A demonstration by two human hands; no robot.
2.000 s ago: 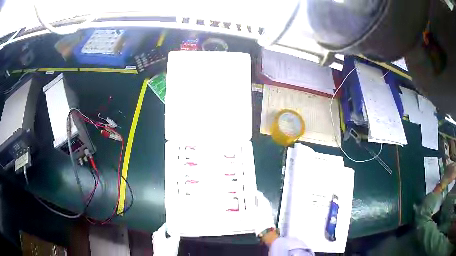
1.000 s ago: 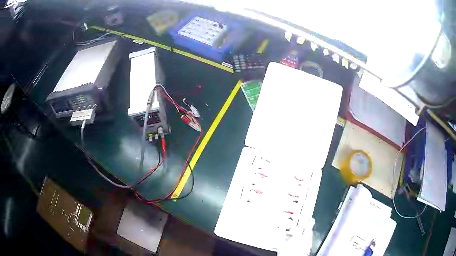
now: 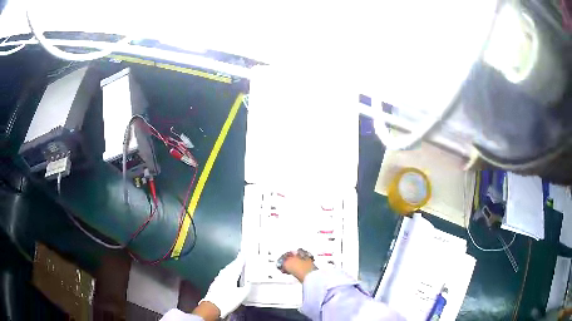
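The white foam tray box [image 3: 301, 296] lies open in front of me, its lid [image 3: 301, 138] tilted back and washed out by glare. Small red wires show in rows in its lower half. My left hand [image 3: 227, 287], in a white glove, is at the box's front left corner; its fingertips blend into the white foam. My right hand [image 3: 293, 243] reaches over the lower half from the front right. Its wrist with a band shows, but the white glove merges with the foam, so its fingers and anything in them cannot be made out.
Left: a wide grey meter [image 3: 59, 113] and narrow power supply [image 3: 119, 113] with red-black clip leads [image 3: 182, 153]. Right: yellow tape roll [image 3: 409, 190], papers [image 3: 426, 251] with a blue-handled knife [image 3: 438, 306]. A carton [image 3: 63, 282] is below left; a lamp [image 3: 520, 94] hangs upper right.
The view has swung, first to the left, then partly back. My right hand has moved from the box's front right edge inward over the tray. My left hand has come back into view.
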